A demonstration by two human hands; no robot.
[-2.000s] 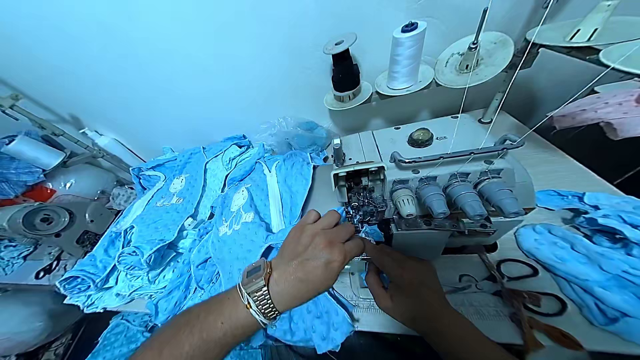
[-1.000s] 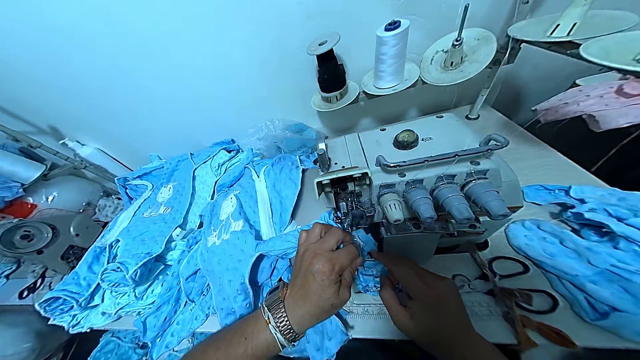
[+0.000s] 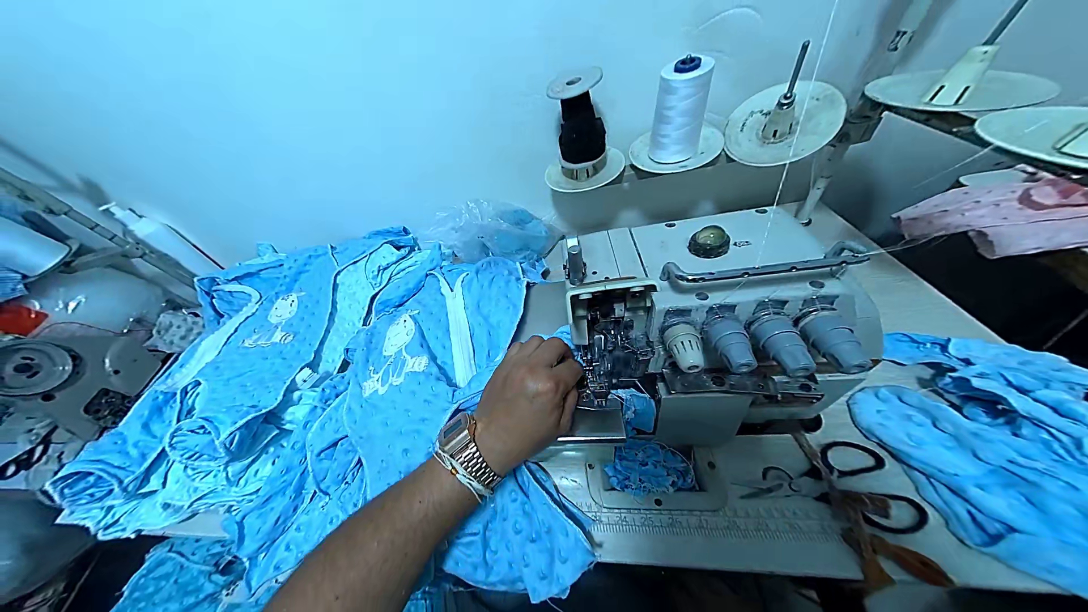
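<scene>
My left hand [image 3: 529, 399], with a metal watch on its wrist, grips blue dotted fabric at the needle area of an overlock sewing machine [image 3: 705, 255]. The machine's presser foot [image 3: 602, 387] lies just right of my fingers, which partly hide the cloth there. A blue garment [image 3: 518, 544] hangs below that hand over the table's front edge. Blue garments with white embroidered animals [image 3: 395, 348] are heaped to the left. Blue scraps [image 3: 650, 467] fill an opening below the machine's front. My right hand is out of view.
Scissors [image 3: 892, 510] with black handles lie right of the scraps, near a printed ruler strip [image 3: 722, 520]. More blue fabric [image 3: 977, 450] covers the right side. Behind the machine stand a white thread cone [image 3: 682, 110] and a black spool [image 3: 582, 132]. Another machine [image 3: 51, 382] is at far left.
My right hand has left the front of the machine and gone out of view. My left hand stays by the needle area, and the scraps below are now uncovered.
</scene>
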